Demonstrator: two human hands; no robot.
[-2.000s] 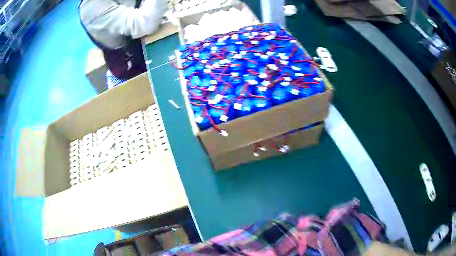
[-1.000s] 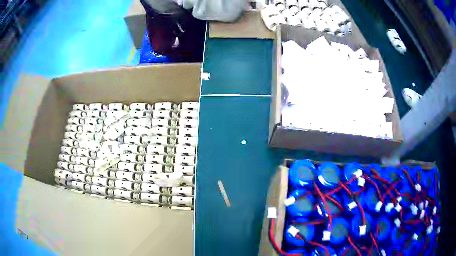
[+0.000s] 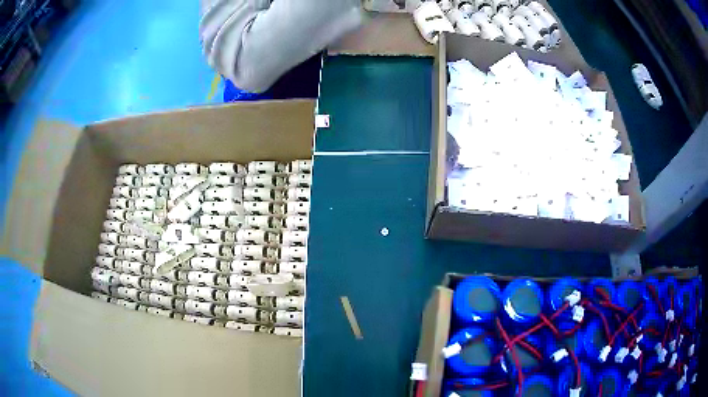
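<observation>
Neither of my hands is in the picture. A battery carton (image 3: 439, 326) at the lower right is packed with upright blue battery cells (image 3: 477, 301), with red and black leads and white connectors on top. Behind it an open box (image 3: 536, 229) holds a loose heap of white squares (image 3: 528, 139). At the left a large flapped housing carton (image 3: 171, 349) holds tight rows of cream housings (image 3: 250, 240). A few housings lie loose and tilted on top of the rows.
A green bench (image 3: 373, 186) runs between the cartons, with a thin strip (image 3: 352, 318) and a small white ring (image 3: 384, 231) on it. Another person's grey sleeve (image 3: 272, 39) is at the top. Cream shells (image 3: 497, 23) lie behind. A white unit (image 3: 646, 86) lies on the belt.
The view has swung left from the battery carton, then settled. My plaid sleeve at the bottom has left the picture. The other person's sleeve has moved left since one second ago.
</observation>
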